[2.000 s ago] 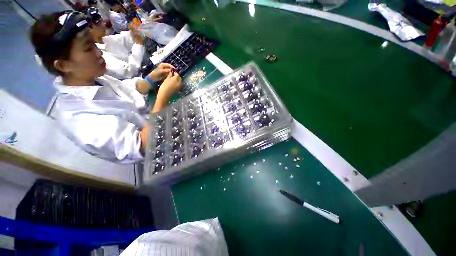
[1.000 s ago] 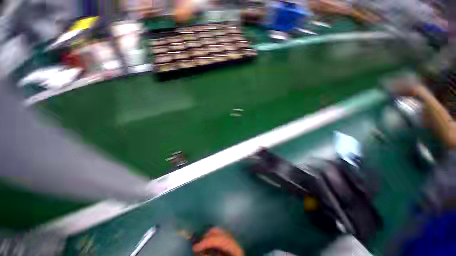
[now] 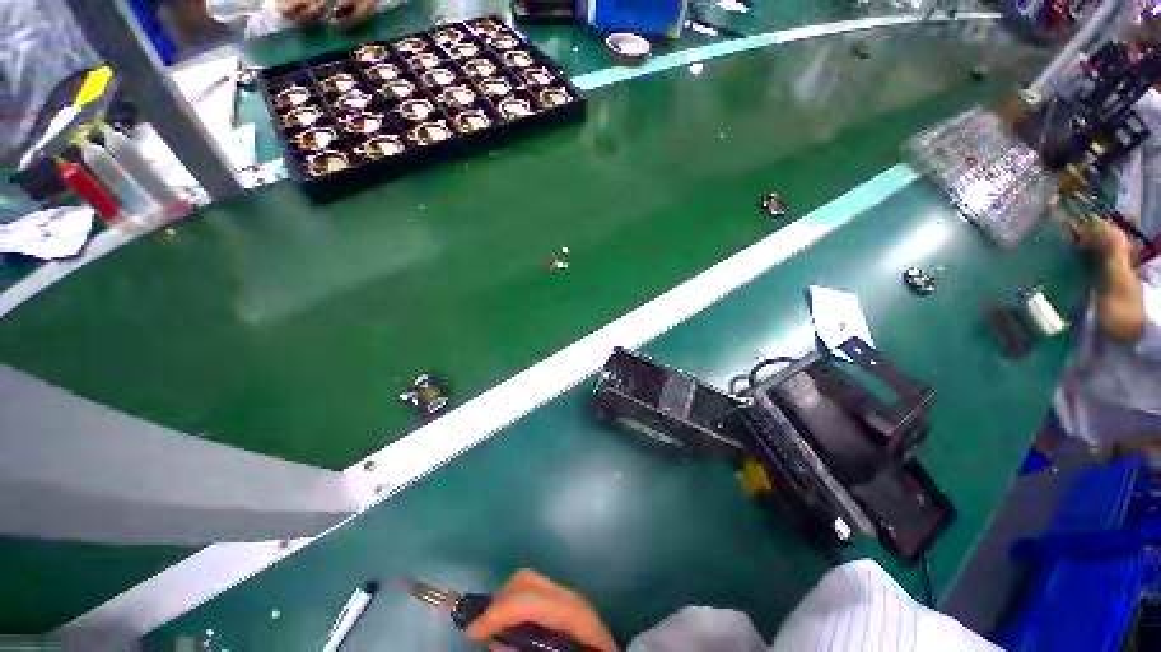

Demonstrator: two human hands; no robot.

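Note:
My right hand [image 3: 541, 609] is at the bottom edge, partly cut off. It is closed around the black handle of a soldering iron [image 3: 474, 610]. The iron's metal tip points left, just above the green bench, close to the black end of a white pen [image 3: 349, 616]. The rest of the handle is cut off by the frame edge. A pinstriped white sleeve [image 3: 866, 614] shows to the right of the hand. My left hand is out of the picture. No unit is visible at the iron's tip.
A black station with cables [image 3: 828, 446] and a white paper [image 3: 839, 318] lie right. Beyond the white rail [image 3: 611, 334] is a green belt with small units [image 3: 424, 395] and a black parts tray [image 3: 420, 102]. A grey post [image 3: 166, 446] crosses left. Another person's arm [image 3: 1120, 287] is far right.
The view has swung right, away from the clear trays and the seated person, and is now sharp. My right hand has come into view with the iron.

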